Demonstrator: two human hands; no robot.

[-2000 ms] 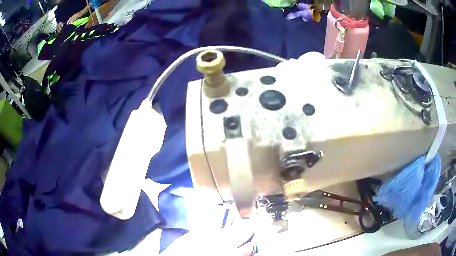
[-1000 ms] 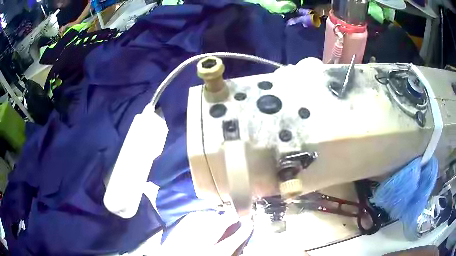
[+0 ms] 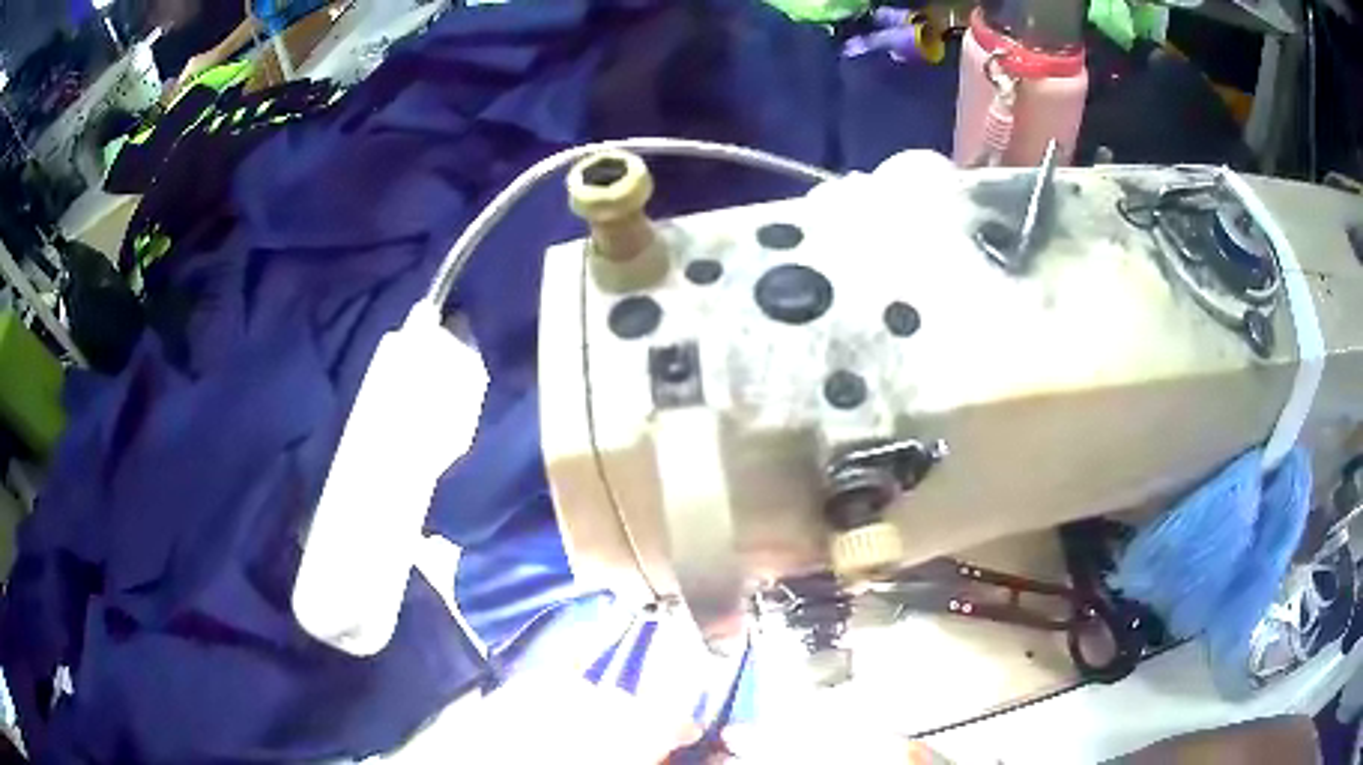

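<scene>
Navy fabric [image 3: 620, 652] lies under the left end of the cream sewing machine head [image 3: 957, 344], turning bright blue in the lamp's glare. A washed-out pale shape at the bottom centre looks like my left hand [image 3: 598, 708] on the fabric; its fingers and grip are lost in glare. Only a small, glare-blurred fingertip of my right hand [image 3: 924, 753] shows at the bottom edge, right of the needle area. The presser foot and needle are hidden by glare and the head. The white sewing lamp [image 3: 381, 486] hangs left of the head.
A large crumpled navy heap [image 3: 224, 508] spreads left of and behind the machine. Snips [image 3: 1002, 598] and black-handled scissors [image 3: 1106, 643] lie under the arm. A blue tassel [image 3: 1226, 561] hangs from the arm. A pink flask [image 3: 1021, 105] stands behind.
The pale shape and the fabric at the bottom centre have shifted; narrow blue strips now show left of the needle area. The fingertip at the bottom edge remains. The view has moved slightly.
</scene>
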